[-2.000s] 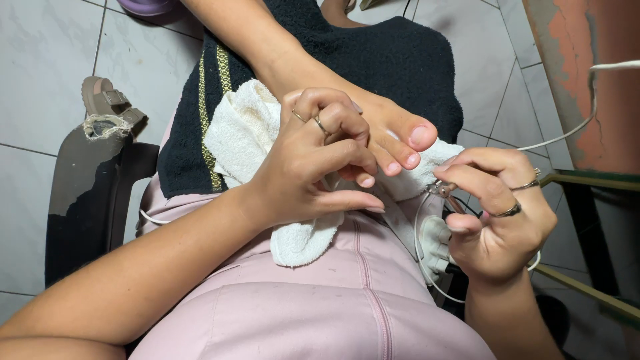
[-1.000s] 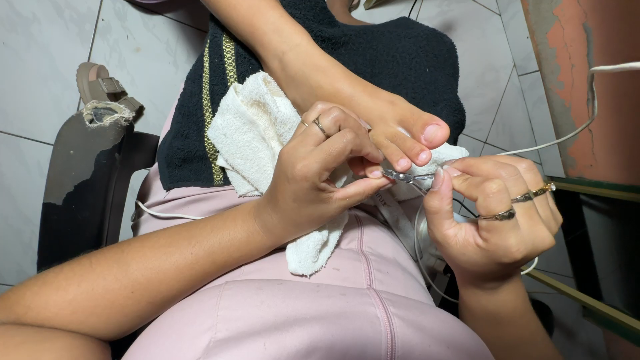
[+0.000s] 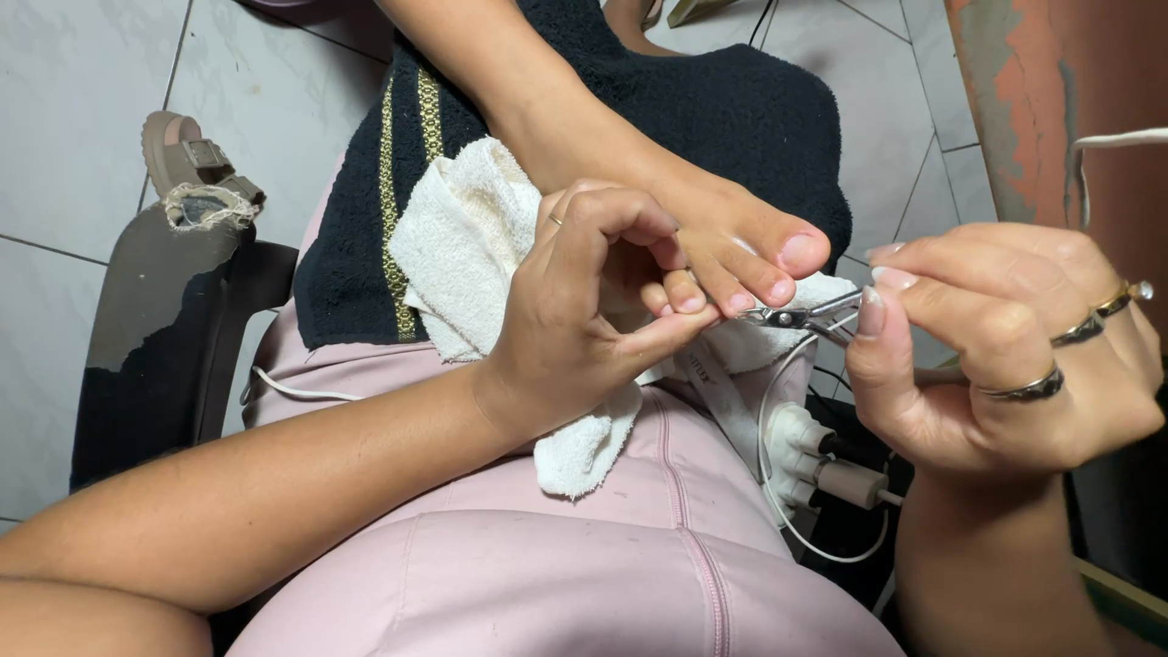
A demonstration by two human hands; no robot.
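Note:
Another person's bare foot [image 3: 630,173] rests on a black towel [image 3: 730,100] with gold stripes, laid over my lap. My left hand [image 3: 593,292] is at the smaller toes, its thumb along their tips and its curled index finger above them. Metal cuticle nippers [image 3: 794,317] are held by the handles between the thumb and fingers of my right hand [image 3: 995,338]. Their jaws are at the tip of a middle toe, close to my left thumb tip. A white cloth [image 3: 465,246] lies bunched under my left hand and the foot.
A worn black armrest [image 3: 164,319] stands at the left, beside a sandal [image 3: 187,155] on the tiled floor. A power strip with plugs [image 3: 794,447] and a white cable [image 3: 766,401] lie at my right. A peeling orange surface [image 3: 1040,100] is at the upper right.
Two seconds ago my hands were apart; one second ago the nippers were at my left fingertips. Now their jaws are at a middle toe, and my left thumb lies along the smaller toes.

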